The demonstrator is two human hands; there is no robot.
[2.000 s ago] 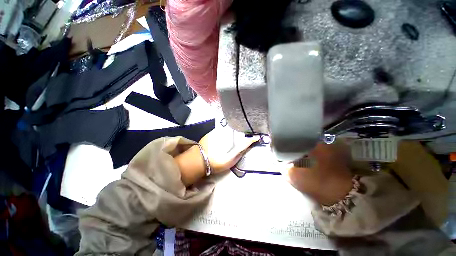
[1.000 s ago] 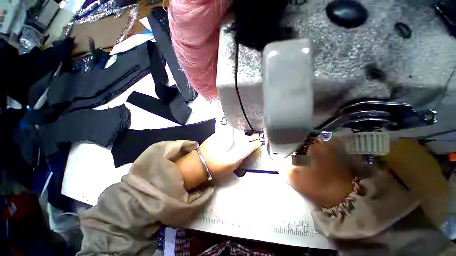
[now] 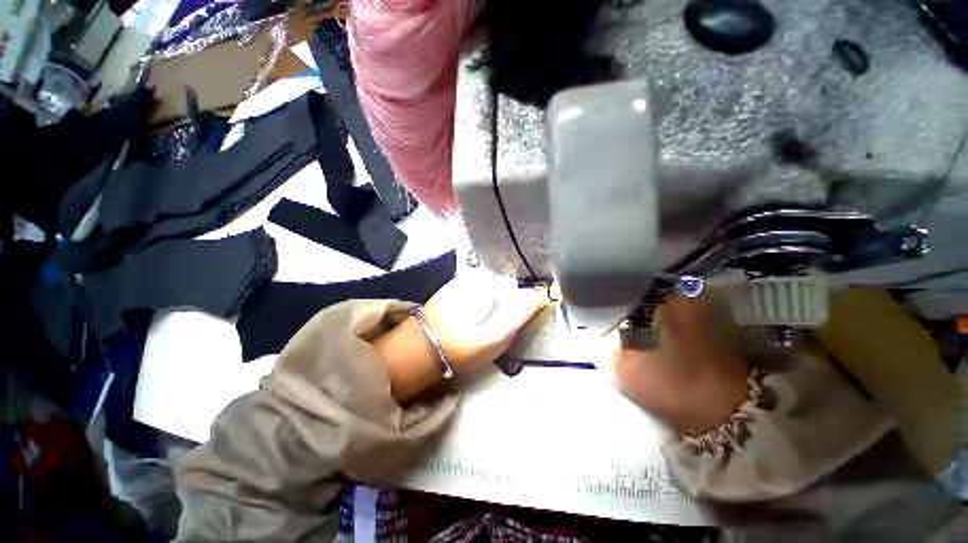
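The sewing machine head (image 3: 605, 202) fills the upper right, pale grey with a speckled top. My left hand (image 3: 483, 318) lies flat by the needle area, washed out by glare, its fingertips near the presser foot. A dark curved panel (image 3: 350, 295) extends left from under this hand. A thin dark strip or edge (image 3: 552, 365) shows between my hands on the bed. My right hand (image 3: 679, 355) is just right of the needle area, partly behind the machine head and knob; its fingertips are hidden. What either hand grips cannot be seen.
Stacked dark cut pieces (image 3: 191, 270) lie left of the work, with crossed dark strips (image 3: 338, 231) above them. A pink thread bundle (image 3: 414, 95) hangs beside the head. The ridged tension dial (image 3: 783, 301) is above my right wrist. A printed ruler (image 3: 626, 483) runs along the front edge.
The machine appears shifted slightly left in the view. Both hands stay at nearly the same place. The dark edge between them looks slightly thinner than in the oldest frame.
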